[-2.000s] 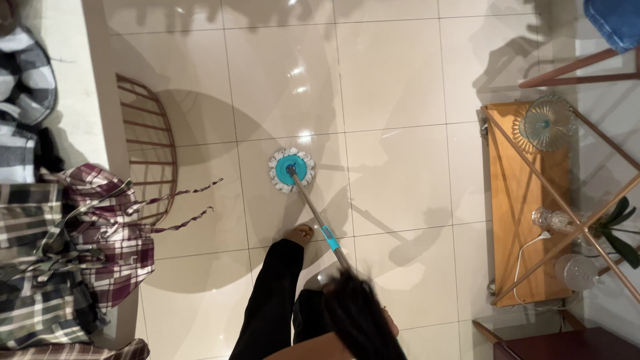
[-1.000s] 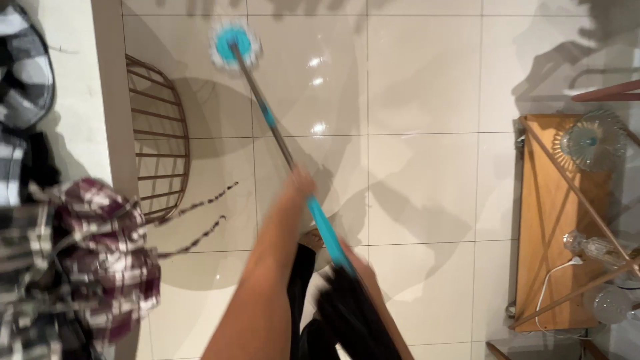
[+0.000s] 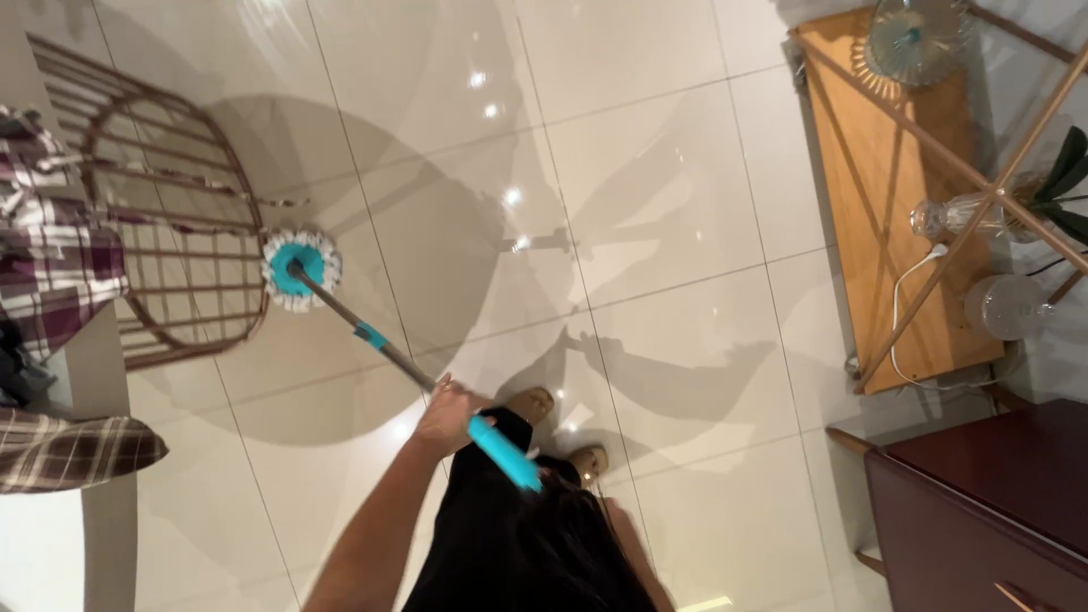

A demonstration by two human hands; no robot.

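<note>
A round spin mop with a turquoise plate and white strands [image 3: 297, 270] lies on the tiled floor, touching or close beside the rim of a brown slatted chair or basket frame. Its grey and turquoise handle [image 3: 387, 348] slants down toward my body. My left hand [image 3: 450, 416] is closed around the handle just above the thick turquoise grip [image 3: 506, 455]. The upper end of the grip runs under dark hair [image 3: 569, 544], which hides my right hand; only part of the right arm shows beside the hair.
The brown slatted frame [image 3: 234, 170] stands at the left, below plaid cloths [image 3: 59, 263] on a pale surface. At the right are a wooden board [image 3: 901, 212] with glass items and a white cord, crossed wooden bars, and a dark red cabinet [image 3: 977, 493]. My sandalled feet [image 3: 531, 406] are on glossy tiles.
The mop head has moved from the floor farther ahead to beside the slatted frame at the left. Two seconds ago, neither hand clearly showed on the handle. The view has turned.
</note>
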